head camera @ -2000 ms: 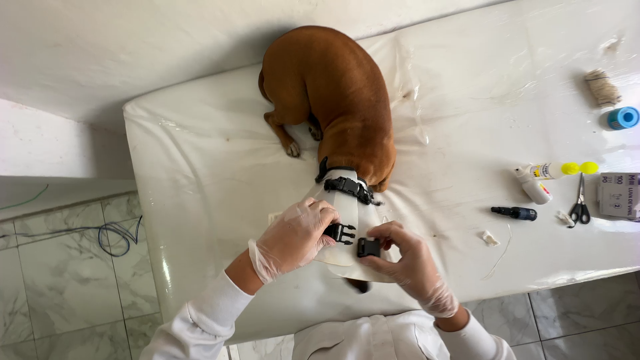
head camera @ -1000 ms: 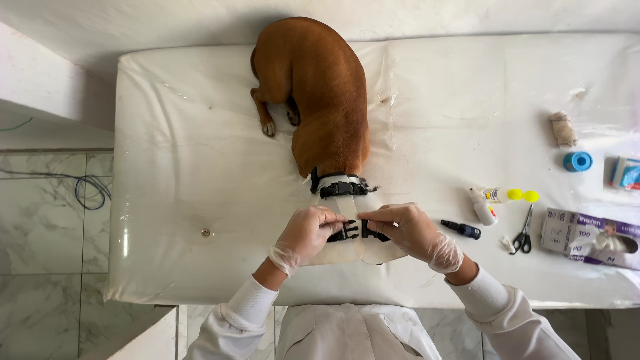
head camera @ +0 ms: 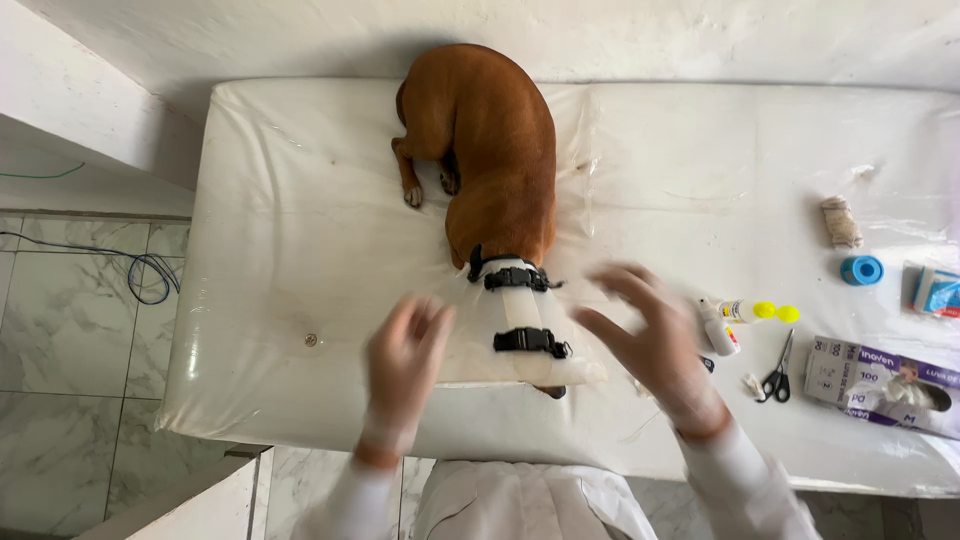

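Observation:
A brown dog (head camera: 499, 150) lies on the plastic-covered table, its head largely hidden under a translucent protective cone (head camera: 480, 322). Across the cone run two black straps, the upper buckle (head camera: 517, 278) at the neck and the lower buckle (head camera: 525, 340) nearer the rim, both fastened. A dark nose tip (head camera: 553, 391) shows past the cone's edge. My left hand (head camera: 409, 352), gloved and blurred, is in the air left of the cone, its fingers bunched; whether it holds anything cannot be told. To the right of the cone, my gloved right hand (head camera: 645, 330) has its fingers spread and holds nothing.
At the right of the table (head camera: 675, 172) lie a bandage roll (head camera: 841, 223), a blue tape roll (head camera: 862, 270), white bottles (head camera: 720, 330), black-handled scissors (head camera: 777, 379), a glove box (head camera: 877, 382) and a blue-white packet (head camera: 937, 291). A cable (head camera: 150, 274) is coiled on the floor at left.
The lower buckle, apart two seconds ago, is now joined. Both hands have left the strap and moved apart to either side of the cone.

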